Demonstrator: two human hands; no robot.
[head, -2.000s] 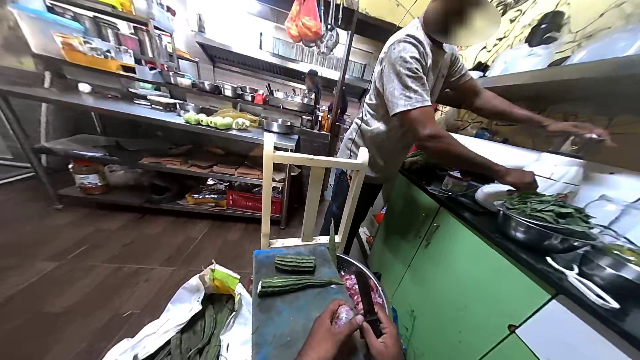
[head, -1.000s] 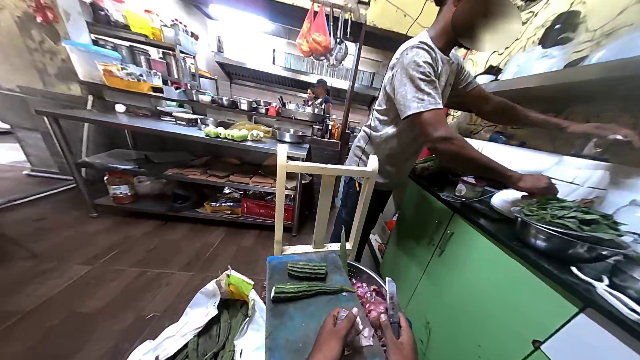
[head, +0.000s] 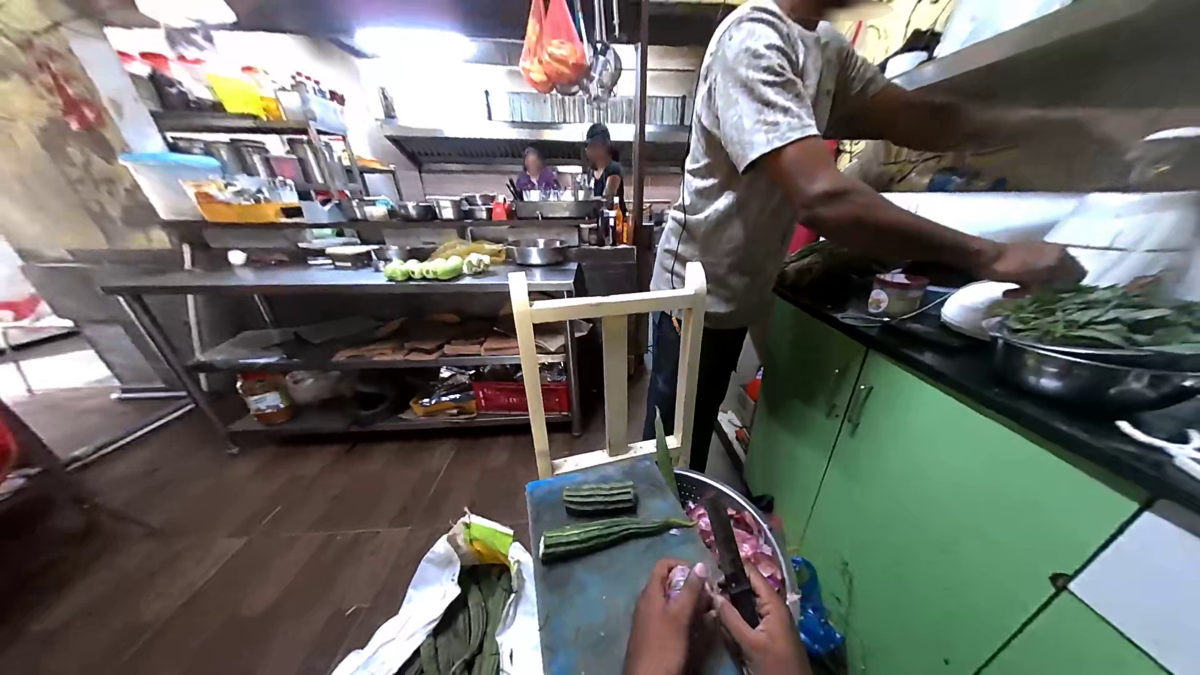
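My left hand (head: 664, 614) is closed around a small pinkish piece, seemingly a peeled onion or shallot (head: 679, 579), above the lower right part of the blue-grey cutting board (head: 600, 609). Just right of it, my right hand (head: 764, 623) grips the black handle of a kitchen knife (head: 727, 548), its blade pointing up and away. Beneath and behind the knife, a metal colander (head: 780, 539) holds pink-purple onion pieces (head: 750, 542). Cut ridged green gourd pieces (head: 600, 499) and a longer ridged gourd (head: 609, 536) lie on the board's far half.
A cream wooden chair back (head: 614, 375) rises behind the board. At lower left stands a white sack (head: 422, 600) of long green vegetables. A co-worker (head: 750, 169) reaches over the right counter, near a steel bowl (head: 1087, 375) of leaves. Green cabinets (head: 937, 506) flank the colander.
The knife blade, upright beside the colander a second ago, now leans left. The co-worker's far arm has moved. The view has shifted slightly.
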